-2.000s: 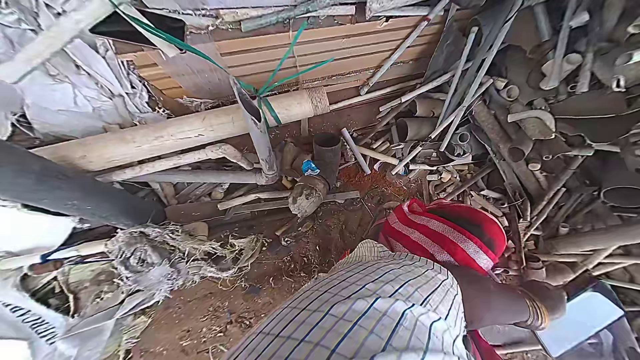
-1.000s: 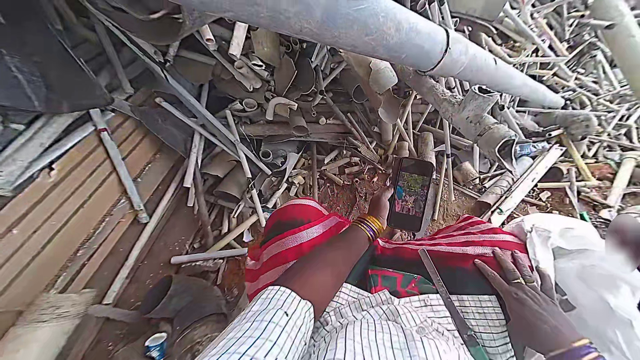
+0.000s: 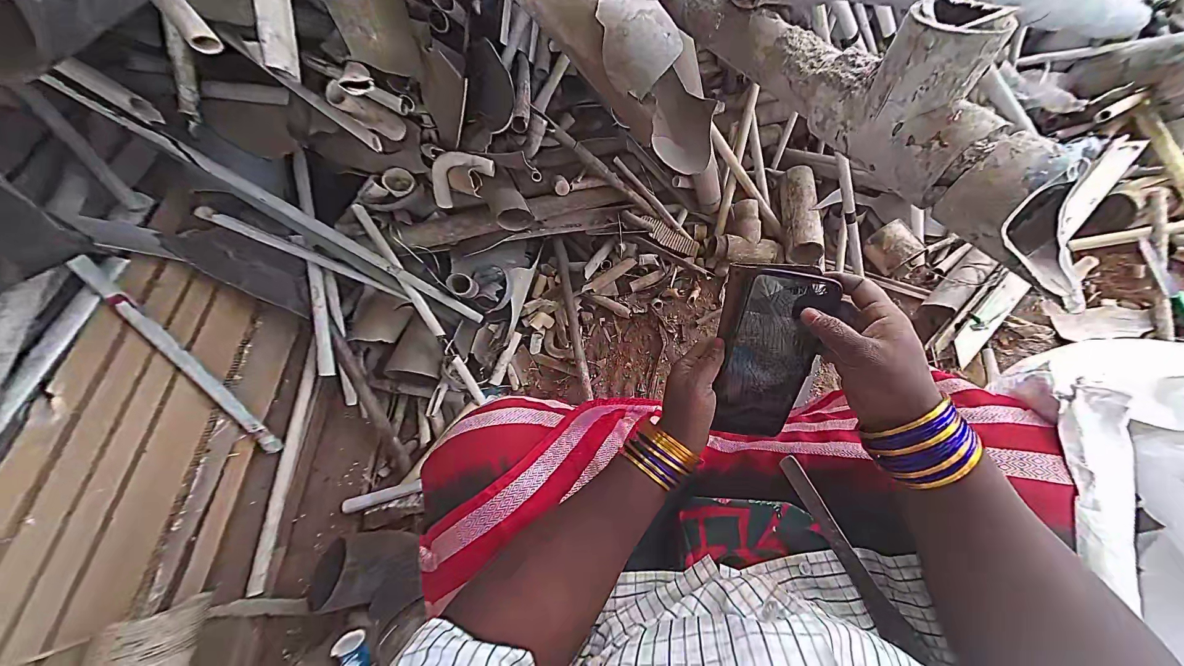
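Observation:
A smartphone (image 3: 772, 356) in a flip case is held above my lap, its screen facing me. My left hand (image 3: 694, 384) grips its lower left edge. My right hand (image 3: 869, 342) holds its upper right side, with the thumb over the top of the screen. Bangles circle both wrists. Under the phone, a red cloth with white stripes (image 3: 546, 462) covers my knees. A long, flat, dark metal blade or strip (image 3: 851, 555) lies across my lap, below the phone; its lower end rests over my checked shirt.
Scrap plastic pipes and an elbow fitting (image 3: 458, 176) are heaped ahead. A large pipe with a branch (image 3: 925, 92) lies at upper right. Ribbed brown panels (image 3: 120, 425) are at left, a short wide pipe (image 3: 365, 569) at lower left, and white sheeting (image 3: 1110, 398) at right.
My right hand has moved from the cloth at the right onto the phone, which one hand held a second ago. Its screen picture has gone dark. The view has swung round since the earliest frame.

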